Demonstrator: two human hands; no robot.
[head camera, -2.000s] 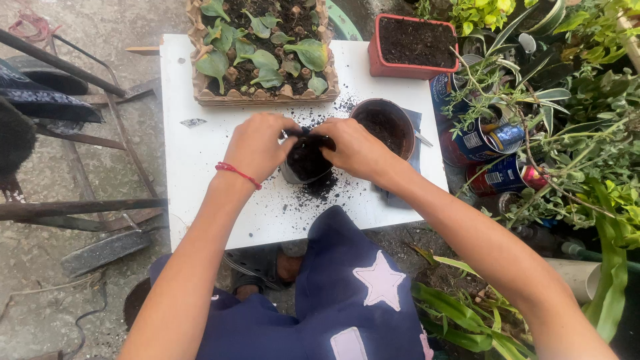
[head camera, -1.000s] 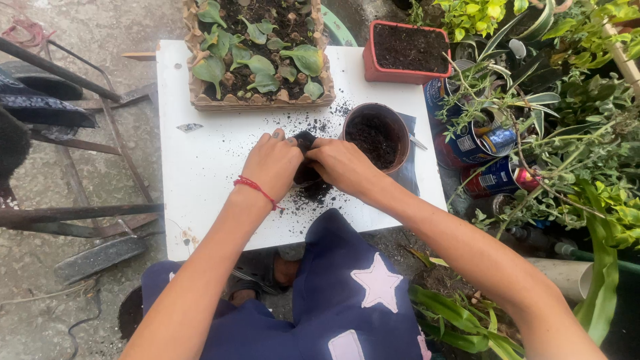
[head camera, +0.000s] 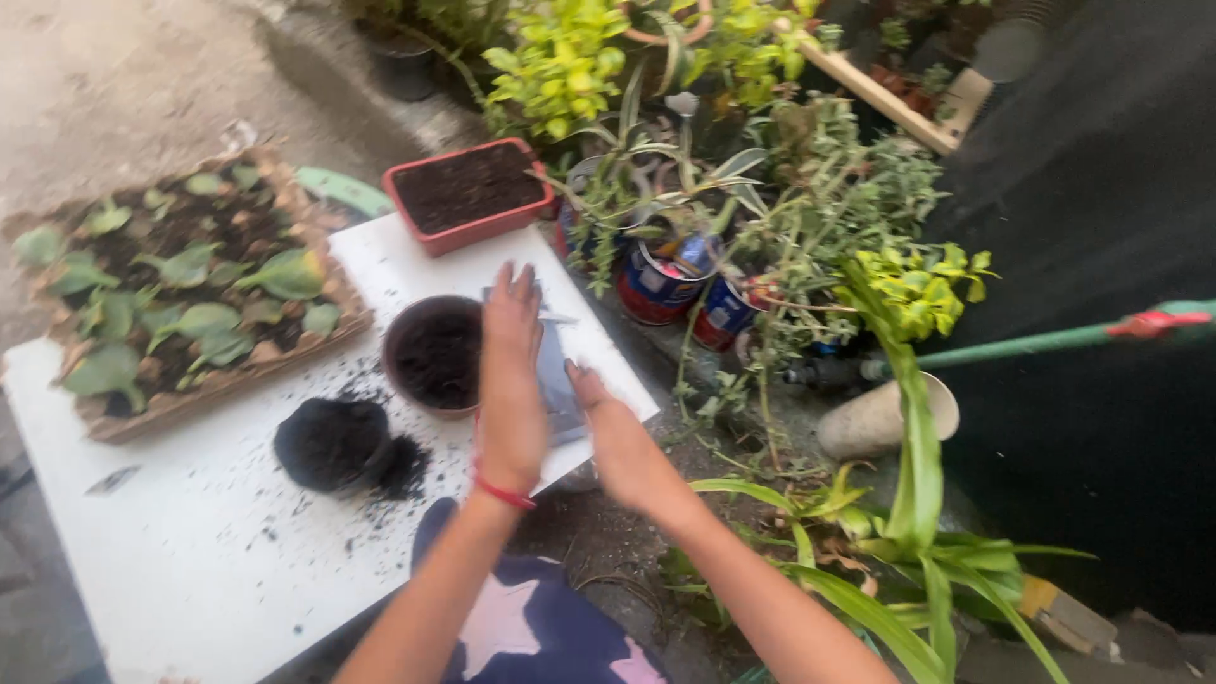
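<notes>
My left hand (head camera: 513, 380), blurred, is raised with its palm turned sideways beside the round brown pot of soil (head camera: 437, 356); it holds nothing. Facing it, my right hand (head camera: 613, 418) is over the table's right edge, with its fingers toward the left hand and nothing seen in it. Between and below them lies a grey flat sheet or bag (head camera: 560, 380), partly hidden, with a thin light tool (head camera: 560, 317) at its upper end. A black nursery bag filled with soil (head camera: 332, 446) stands on the white table (head camera: 190, 551), loose soil spilled around it.
A cardboard egg tray with leafy seedlings (head camera: 228, 380) rests at the table's left. A red rectangular planter of soil (head camera: 470, 195) stands at its far corner. Tin cans with plants (head camera: 660, 285), a pale pipe piece (head camera: 869, 423) and a green hose (head camera: 1026, 347) are to the right.
Both hands have let go of the black bag and moved right, past the brown pot. They are now apart, over the grey sheet. The view has swung right.
</notes>
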